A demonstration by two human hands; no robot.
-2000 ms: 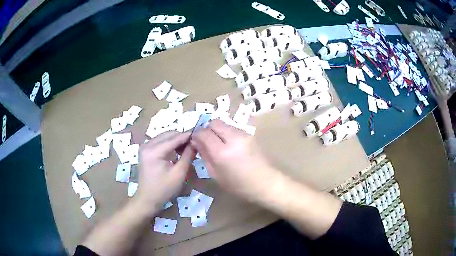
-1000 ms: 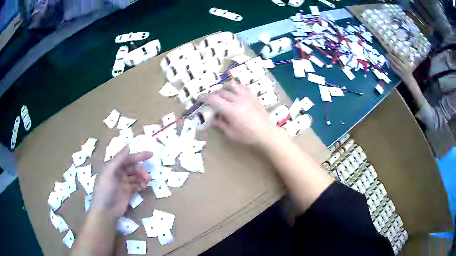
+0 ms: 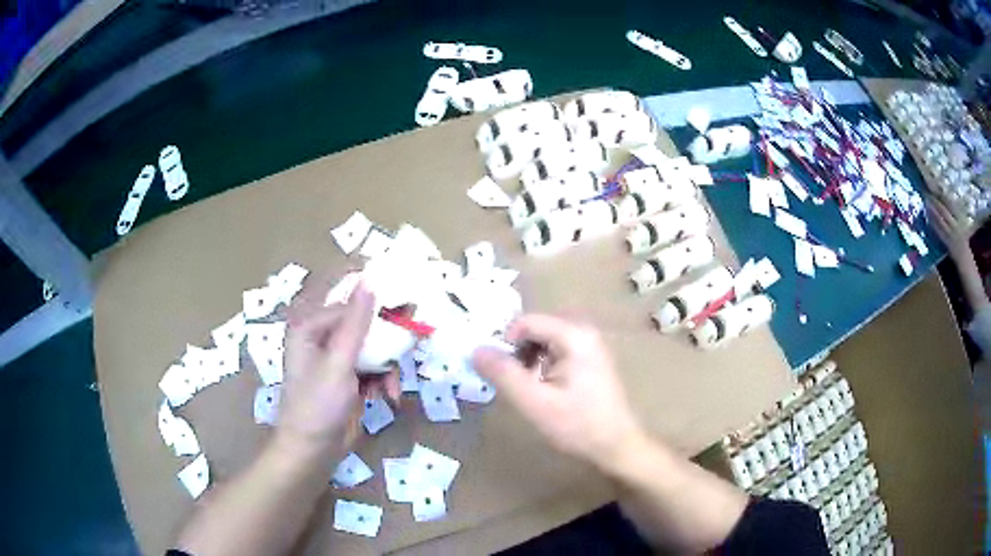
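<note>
My left hand holds a cream car-shaped housing over the white squares, with a red wire at its opening. My right hand is just to the right, thumb and fingers close together around something small and dark at the fingertips; blur hides what it is. White squares with small dark centres lie heaped under and between the hands and scattered to the left. The palm and lower part of the housing are partly hidden by my left fingers.
Grouped housings stand at the cardboard sheet's upper right. Wired parts are heaped on green at right. A carton below right holds packed housings. Flat pieces lie on the dark green surface behind. Another person's hand shows at far right.
My right hand has come back from the grouped housings. My left hand, empty a second ago, now holds a housing. The flat pieces on the dark green surface have shifted right relative to the cardboard.
</note>
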